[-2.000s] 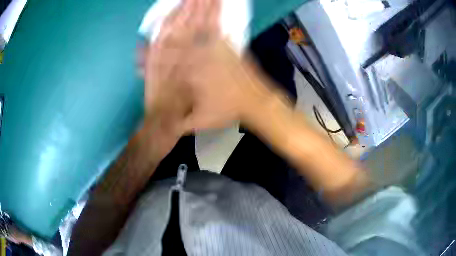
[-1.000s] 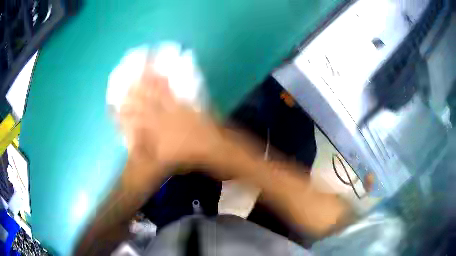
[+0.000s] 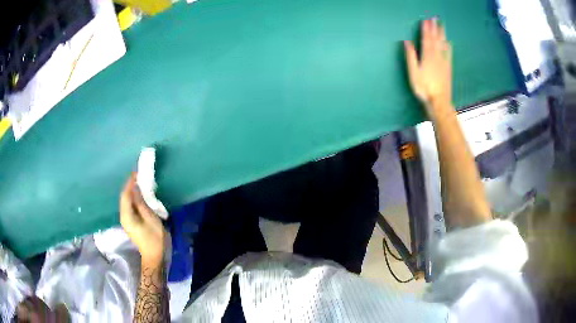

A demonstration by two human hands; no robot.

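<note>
A green mat (image 3: 271,94) spans the bench in front of me. My left hand (image 3: 140,217) is at the mat's near edge on the left and grips a folded white wipe (image 3: 148,183), which stands out above the fingers. My right hand (image 3: 432,68) lies flat, palm down, on the mat's right part, with the fingers pointing away and nothing seen in it.
At the far left, a black tray (image 3: 39,44) and a white sheet (image 3: 101,45) with a thin orange-yellow stick (image 3: 79,61). Yellow pieces (image 3: 148,5) lie at the rear edge. A pale machine (image 3: 505,123) stands right. Another person's white sleeve (image 3: 82,277) is at lower left.
My hands were together on the white wipe and have moved apart. The left hand went left with the wipe, the right hand far right. The view has shifted, and the tray and sheet now show.
</note>
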